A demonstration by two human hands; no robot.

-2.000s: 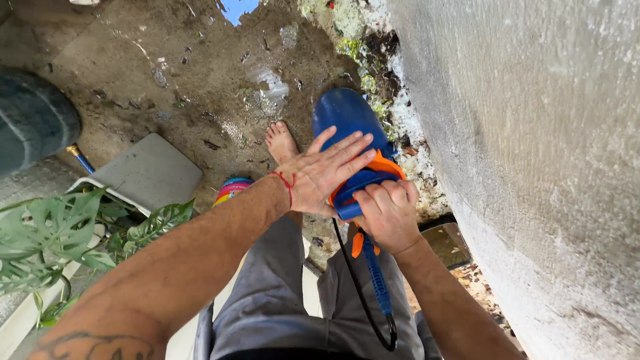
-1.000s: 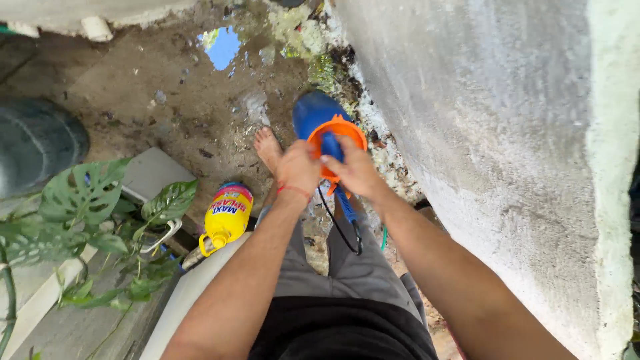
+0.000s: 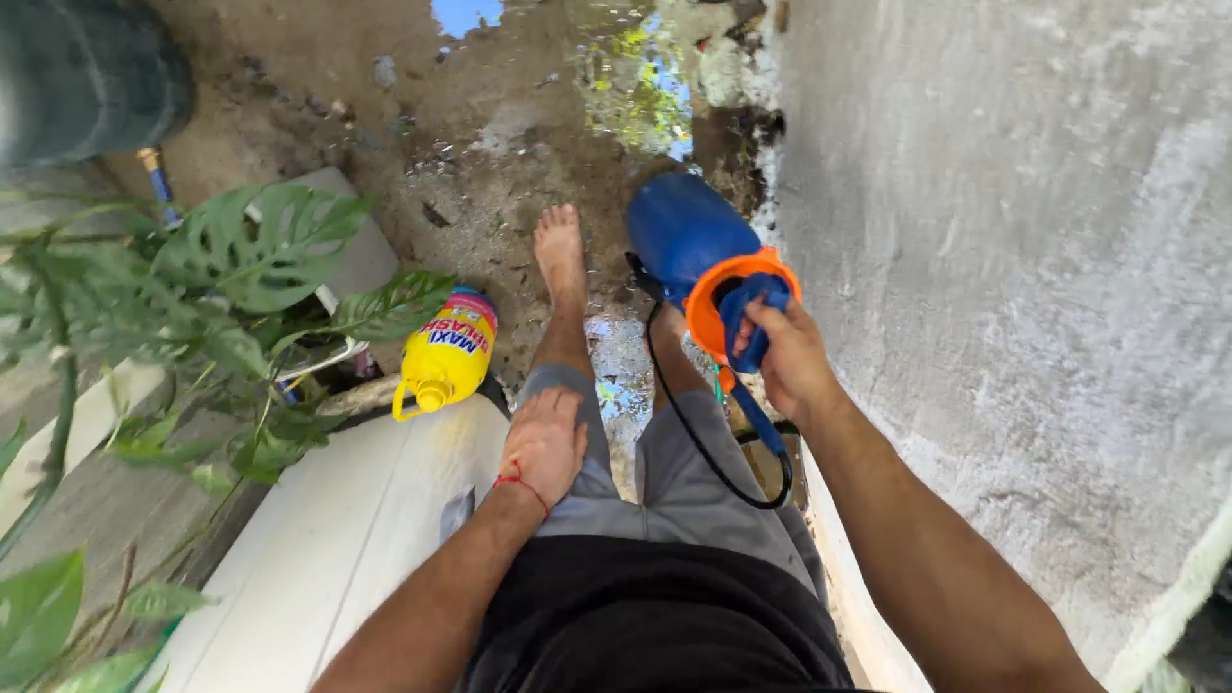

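Observation:
My right hand (image 3: 789, 356) grips the blue pump handle (image 3: 757, 322) of a blue plastic pump sprayer (image 3: 691, 226), at the sprayer's orange funnel-shaped top (image 3: 707, 300). From the sprayer a black hose (image 3: 683, 414) loops down to a blue spray wand (image 3: 756, 414), which hangs near my right knee. The tank leans with its base away from me, in front of my right foot. My left hand (image 3: 546, 443) lies flat, palm down, on the grey shorts over my left thigh, and holds nothing.
A yellow plastic jug (image 3: 448, 356) with a printed label stands left of my leg, beside a white panel (image 3: 337, 529). Leafy plants (image 3: 260, 250) reach in from the left, below a dark barrel (image 3: 87, 82). A rough concrete wall (image 3: 1001, 241) rises on the right. The ground (image 3: 481, 144) is wet.
My left hand has left the sprayer's top and come down onto my thigh. My right hand stays at the top, now around the handle. One second ago both hands were there.

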